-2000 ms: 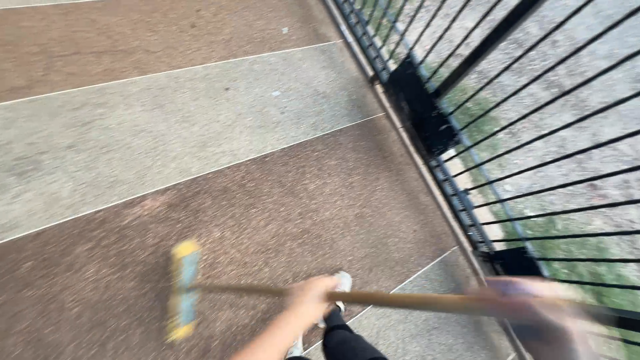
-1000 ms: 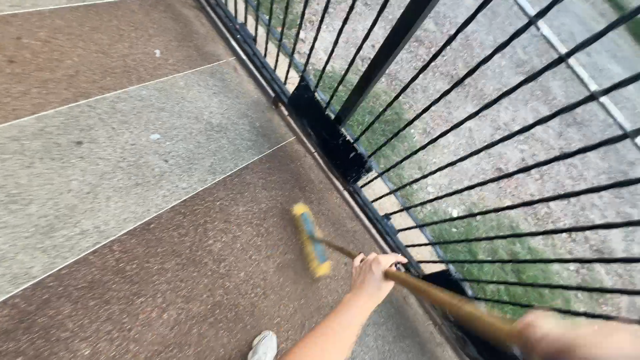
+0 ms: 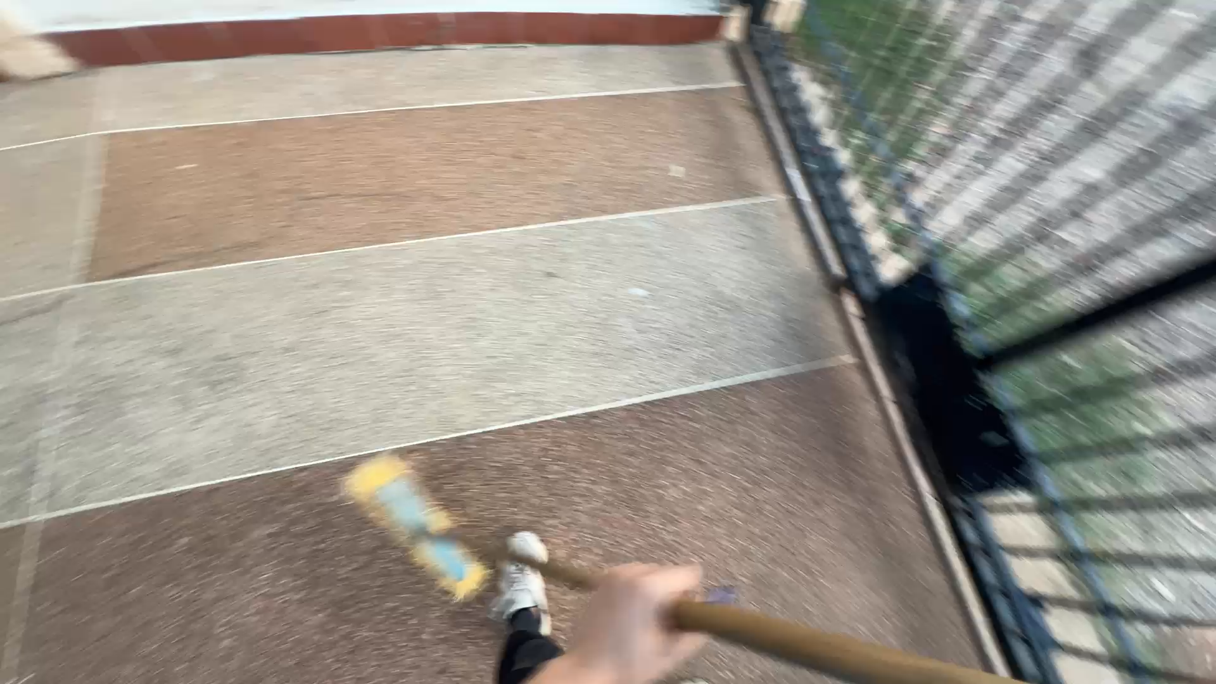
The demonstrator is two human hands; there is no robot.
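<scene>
A push broom head with yellow bristles and a light blue block (image 3: 416, 527) is over the dark brown floor panel, left of my white shoe (image 3: 522, 581). Its wooden handle (image 3: 817, 646) runs from the head to the lower right edge. My left hand (image 3: 641, 617) is closed around the handle, at the bottom middle. A small purple thing shows just beside the fingers; what it is cannot be told. The upper end of the handle leaves the frame, and my right hand is out of view. Motion blurs the broom and the floor.
A black metal railing (image 3: 1092, 323) with a dark plate (image 3: 950, 380) at its foot borders the floor on the right, with grass and gravel beyond. A red-brown wall base (image 3: 380, 36) crosses the far end. Small pale bits (image 3: 638, 292) lie on the grey panel.
The broom head has moved from beside the railing out to the left, over the brown floor. My right hand has left the view. The view has swung left, showing the wall base.
</scene>
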